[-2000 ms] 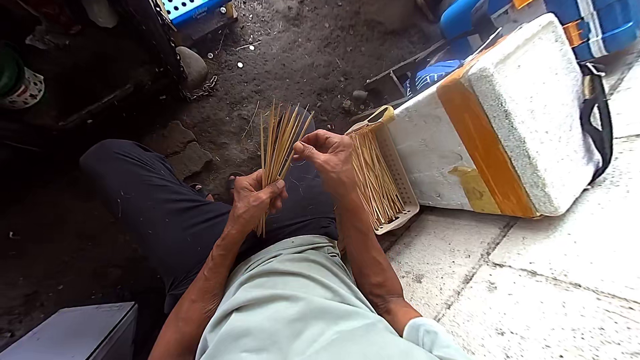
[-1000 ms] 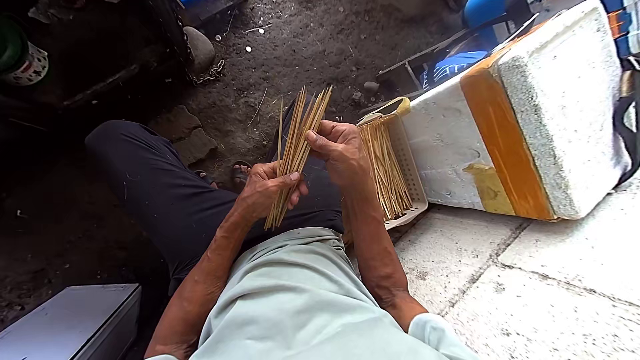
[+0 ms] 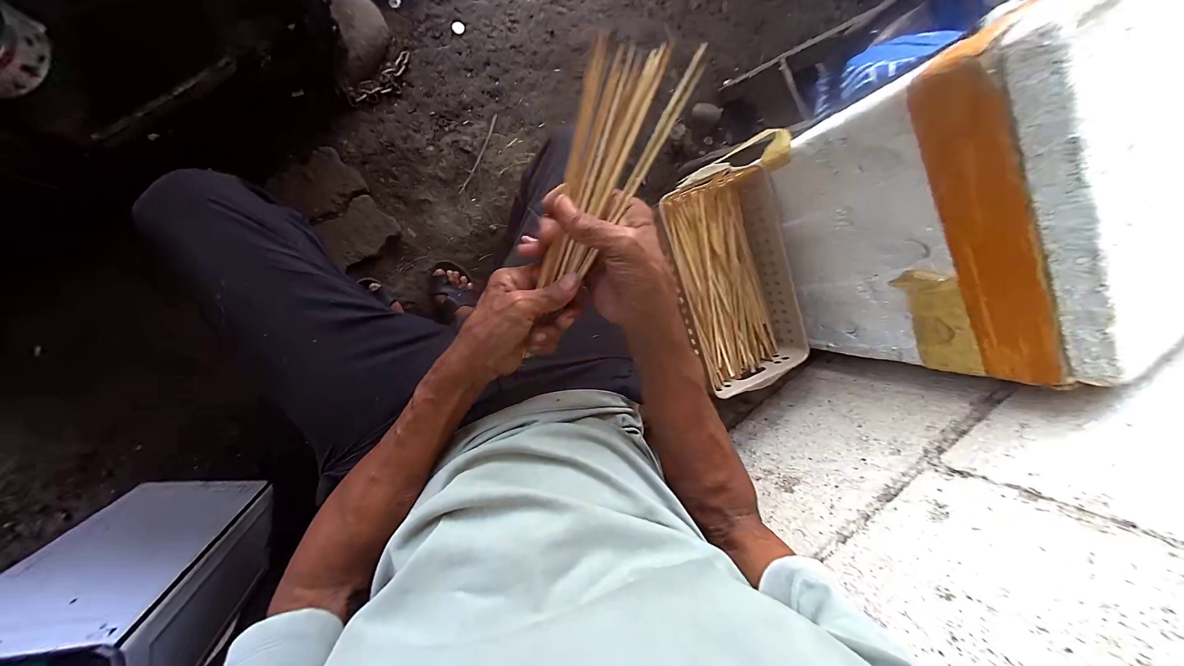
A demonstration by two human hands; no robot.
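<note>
A bundle of thin bamboo sticks (image 3: 618,120) stands fanned out above my lap, tilted slightly right. My left hand (image 3: 520,313) grips its lower end. Around the middle and right side of the bundle are the fingers of my right hand (image 3: 615,245), with the thumb across the front; a few sticks splay apart to the right. The tops of the sticks are blurred. Just right of my right forearm, a pale perforated plastic basket (image 3: 789,310) holds many more sticks (image 3: 717,277) lying lengthwise.
A white foam box (image 3: 851,231) with orange tape touches the basket's right side, on pale paving slabs (image 3: 1036,481). A grey-white box (image 3: 139,564) is at lower left. Stones (image 3: 319,185) and a chain (image 3: 384,81) lie on the dark soil beyond my knees.
My right hand has moved down around the bundle, closer to my left hand; a second ago its fingers were at the bundle's upper right side. The sticks in the basket look unchanged.
</note>
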